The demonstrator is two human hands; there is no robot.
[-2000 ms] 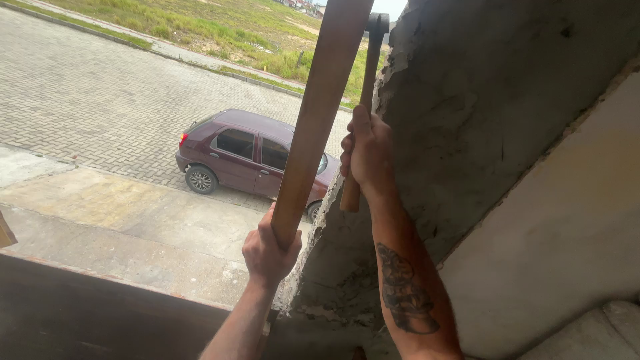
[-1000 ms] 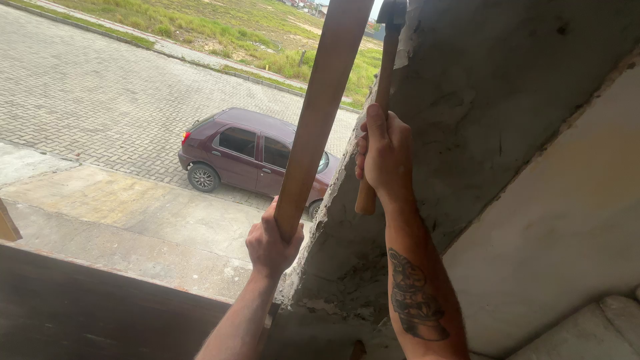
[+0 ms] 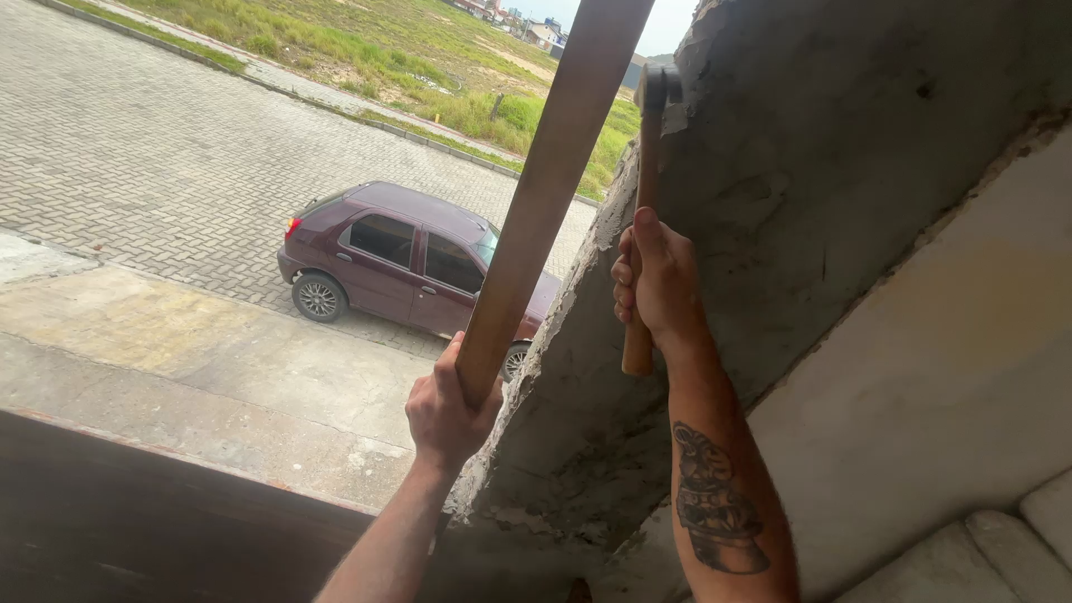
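My left hand [image 3: 452,410] grips the lower end of a long flat wooden board [image 3: 553,184], which slants up and to the right past the top of the view. To the right of it, my right hand [image 3: 657,280] is closed around the wooden handle of a hammer [image 3: 649,159]. The hammer stands roughly upright, its dark metal head at the ragged plaster edge of the opening. Behind my right hand is the rough grey cement face [image 3: 779,167] of the wall. The board's top end is out of view.
Beyond the opening, a maroon car [image 3: 394,260] is parked on a paved street [image 3: 167,142], with a concrete sidewalk [image 3: 209,368] nearer. A dark ledge [image 3: 151,511] crosses the lower left. A pale wall surface [image 3: 946,335] lies at the right.
Between one second ago and now, my right hand has moved down with the hammer, and the hammer's head is lower in view. My left hand still holds the board.
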